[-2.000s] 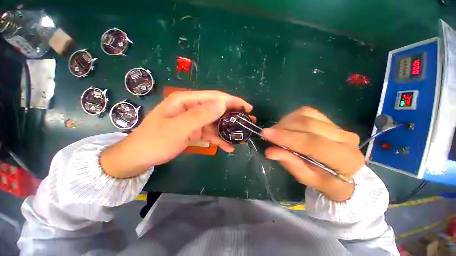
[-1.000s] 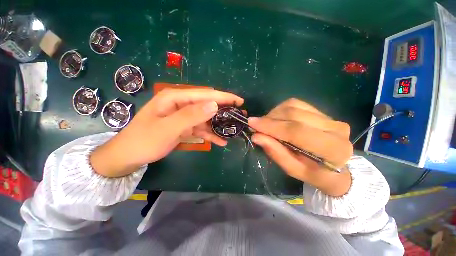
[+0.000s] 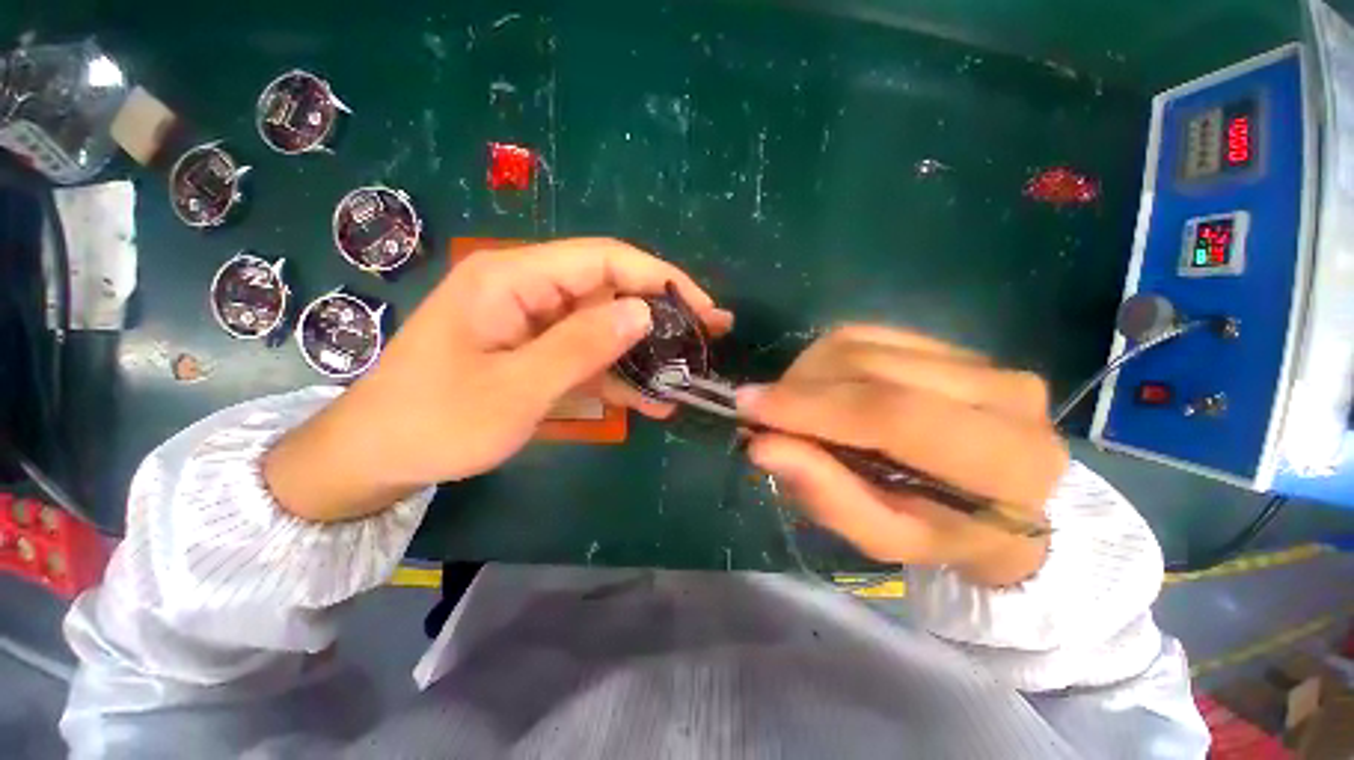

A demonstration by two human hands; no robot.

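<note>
My left hand [image 3: 520, 349] holds a round unit [image 3: 664, 339] between thumb and fingers, tilted, above the orange-framed plate. The unit has a dark inside and a shiny metal rim. My right hand [image 3: 906, 438] holds tweezers [image 3: 876, 466] like a pen. Their silvery tips are at the unit's lower part; whether they grip anything there cannot be told. The orange-framed plate [image 3: 599, 431] is mostly hidden under my left hand.
Several round units [image 3: 376, 229] lie at the left on the green mat [image 3: 832, 164]. A clear bottle [image 3: 67, 107], tan block [image 3: 143, 125] and white paper [image 3: 92, 256] are at far left. Small red piece [image 3: 512, 165] above. Blue control box [image 3: 1206, 267] at right, red tray [image 3: 45, 544] lower left.
The unit in my left hand has been tilted more on its side. The tweezer tips have moved from its upper part to its lower part. The view has shifted slightly.
</note>
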